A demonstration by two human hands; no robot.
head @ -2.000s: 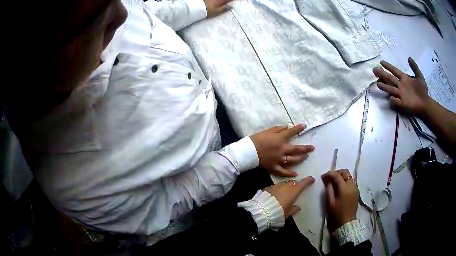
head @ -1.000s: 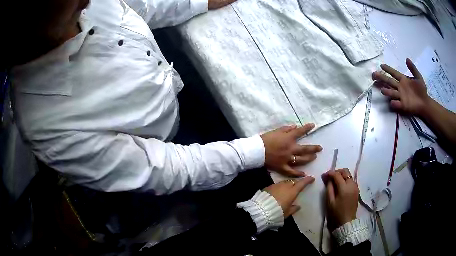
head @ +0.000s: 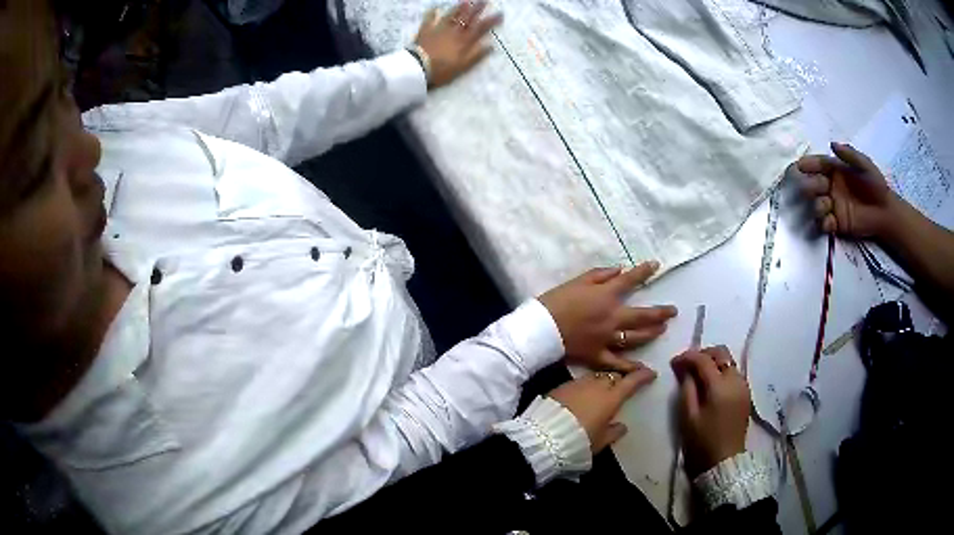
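The pale grey-green garment lies on the table with a dark line down its front. My right hand is over the table below the hem, its fingers closed on the tape measure, whose short end sticks up past them. More tape lies looped to the right. My left hand rests at the table's near edge, fingers extended, holding nothing. Both of my wrists have white ribbed cuffs.
A person in a white buttoned shirt leans in from the left, both hands on the garment. Another person's hand is at the hem's right corner. A red-striped stick, written sheets and a black bag lie to the right.
The person in white has shifted, and their far hand has come down onto the garment's upper part. The hand at the right has curled its fingers. My hands have hardly moved.
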